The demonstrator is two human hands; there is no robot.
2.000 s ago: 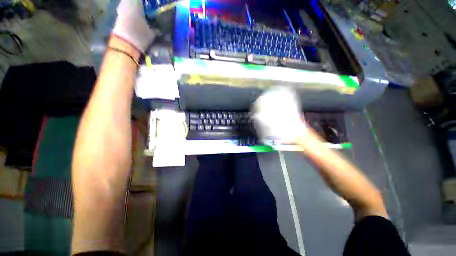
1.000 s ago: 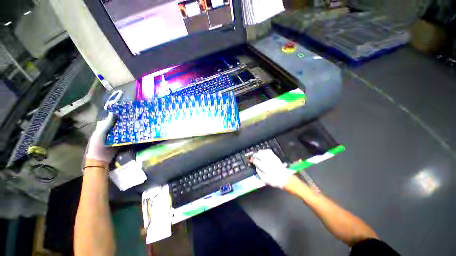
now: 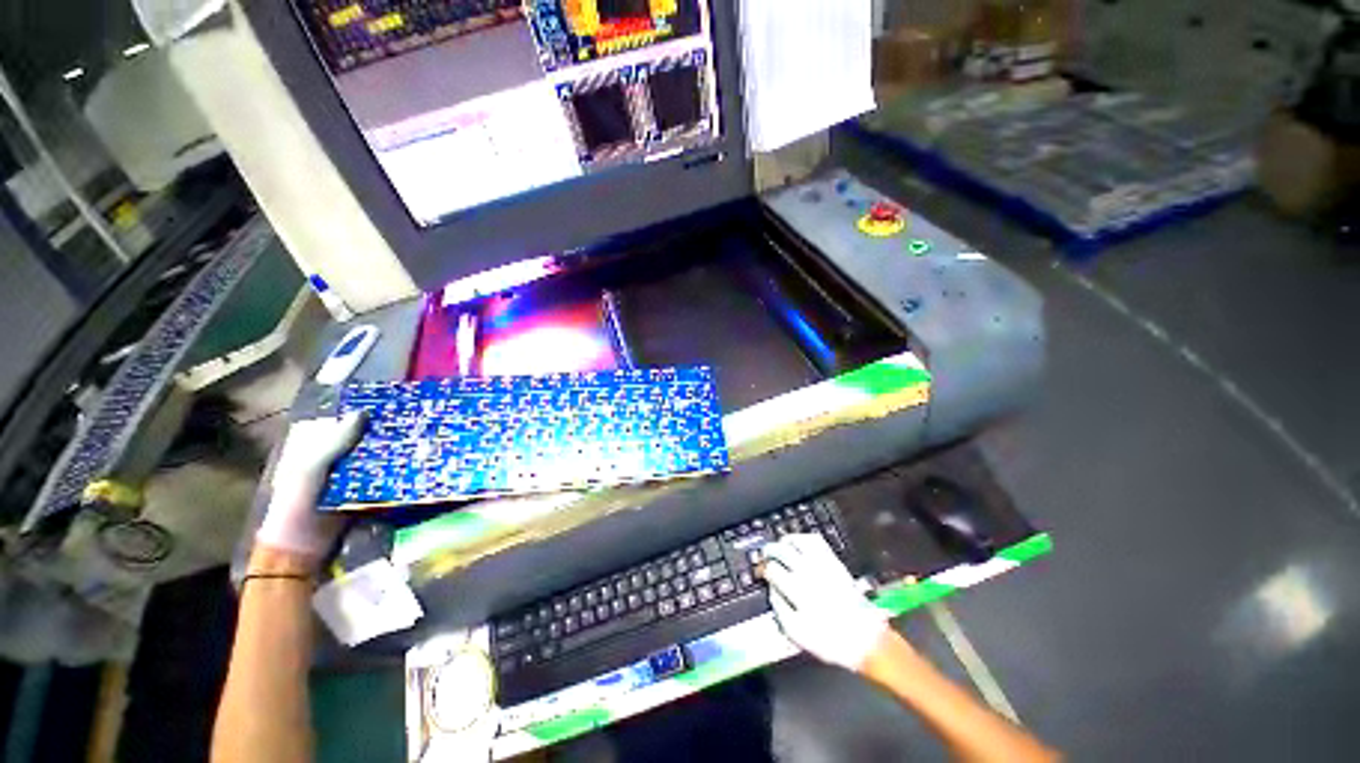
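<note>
My left hand (image 3: 306, 485), in a white glove, holds a blue circuit board (image 3: 530, 435) by its left end. The board is dotted with small white parts and is held over the front edge of the inspection machine (image 3: 671, 488). My right hand (image 3: 820, 596), in a white glove, rests on the right part of the black operator keyboard (image 3: 641, 596), holding nothing that I can see. The machine's opening (image 3: 701, 321) glows pink and violet at its left, and no board shows in its visible part. The board hides the opening's front left part.
A screen (image 3: 522, 105) stands above the opening. A black mouse (image 3: 950, 514) lies right of the keyboard. A red emergency stop (image 3: 882, 218) is on the machine's right side. A conveyor (image 3: 149, 358) with boards runs at left. A blue-edged pallet (image 3: 1066, 164) stands at back right.
The view has tilted up to the screen. My left hand has brought the board in front of the opening. The other board seen in the opening earlier no longer shows. My right hand stays on the keyboard.
</note>
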